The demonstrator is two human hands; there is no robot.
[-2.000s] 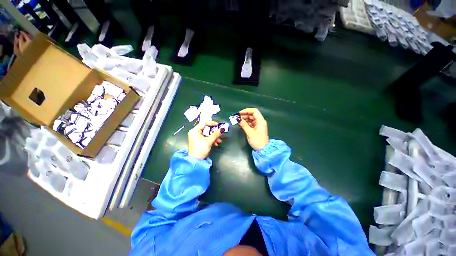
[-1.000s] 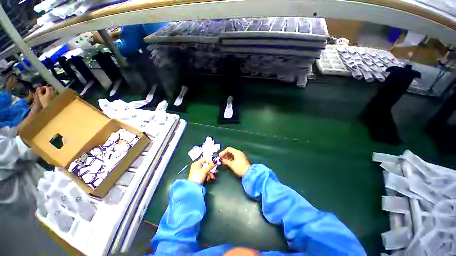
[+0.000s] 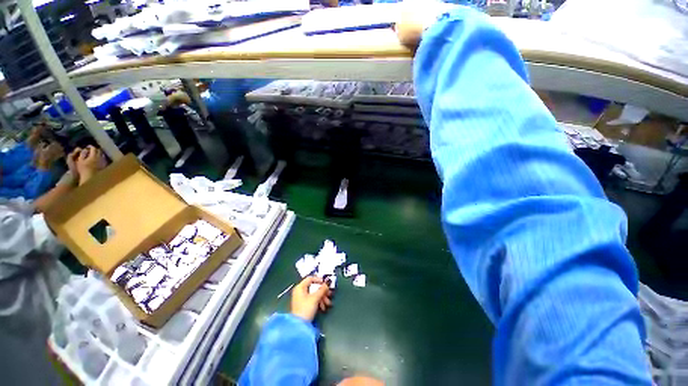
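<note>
Small white pieces point(image 3: 327, 258), some with dark marks, lie in a loose pile on the green mat point(image 3: 392, 317). Two more point(image 3: 359, 280) lie just right of the pile. My left hand point(image 3: 309, 298) is at the near edge of the pile, its fingers on a small white piece with a dark part point(image 3: 329, 280). My right arm is stretched up and forward. My right hand point(image 3: 413, 26) is at the overhead shelf point(image 3: 362, 47), partly hidden by the sleeve; whether it holds anything cannot be told.
An open cardboard box point(image 3: 185, 286) of small pieces stands on stacked white trays point(image 3: 260, 256) at left. Black fixtures point(image 3: 341, 170) with pale strips line the far side. Sleeves point(image 3: 664, 324) lie at right, partly behind my arm. Another person's hands point(image 3: 87, 160) show at far left.
My right hand has left the small pieces and moved up to the overhead shelf. Two pieces now lie right of the pile. The view has tilted up, showing more of the shelf.
</note>
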